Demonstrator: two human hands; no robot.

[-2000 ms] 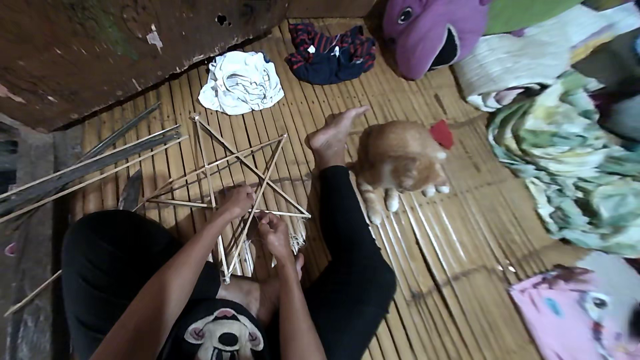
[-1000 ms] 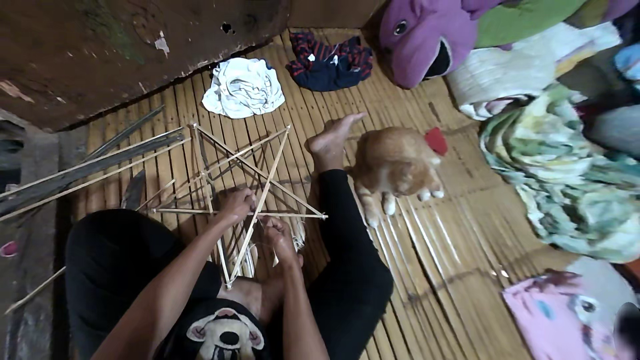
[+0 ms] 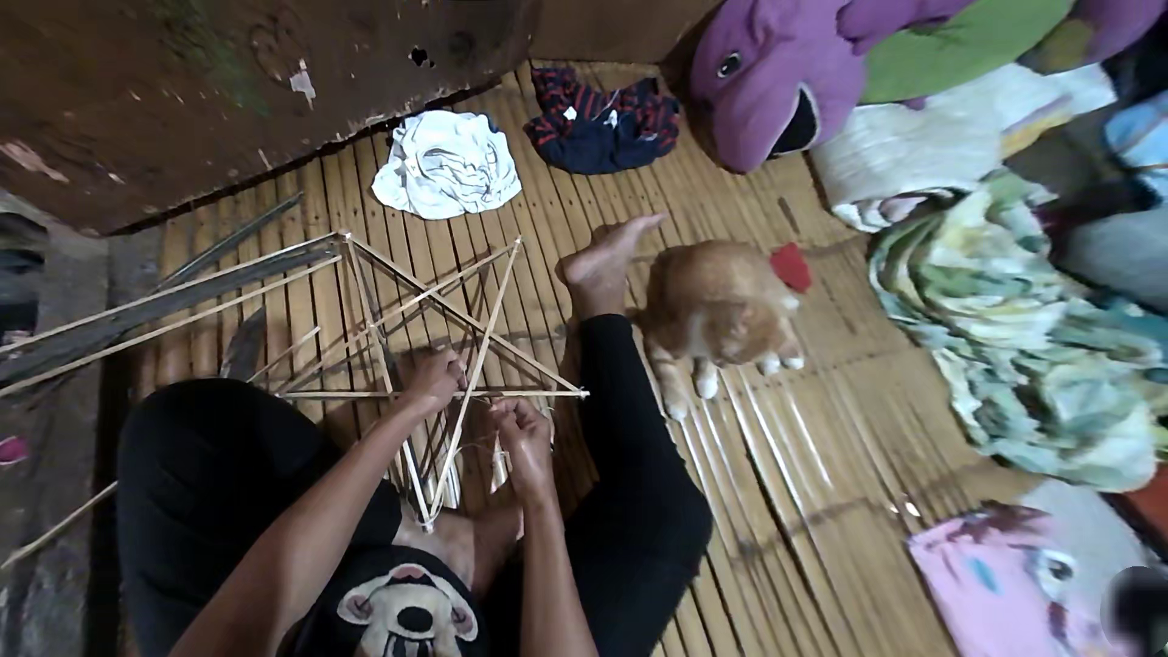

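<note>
A star-shaped frame of thin bamboo sticks [image 3: 490,330] lies over my lap and the slatted floor, its sticks crossing and joined at the tips. My left hand [image 3: 436,381] is closed on the frame near a crossing of the lower horizontal stick. Just right of that crossing, my right hand [image 3: 524,438] pinches something thin, seemingly string, with the fingertips close under the same stick. Pale strands or strips [image 3: 498,461] hang beside the right hand. What exactly lies between the fingers of either hand is too small to tell.
Long bamboo strips [image 3: 173,310] lie at the left. An orange and white cat [image 3: 716,306] crouches right of my foot, near a red scrap [image 3: 791,266]. White cloth [image 3: 447,166], dark striped clothing [image 3: 602,123], a purple plush toy [image 3: 776,73], green-white fabric [image 3: 1022,328] and a pink cloth [image 3: 990,584] lie around.
The star frame has shifted and turned slightly, its right tip now nearer my leg than two seconds ago. Both hands stay near the same crossing. The cat stays beside my foot.
</note>
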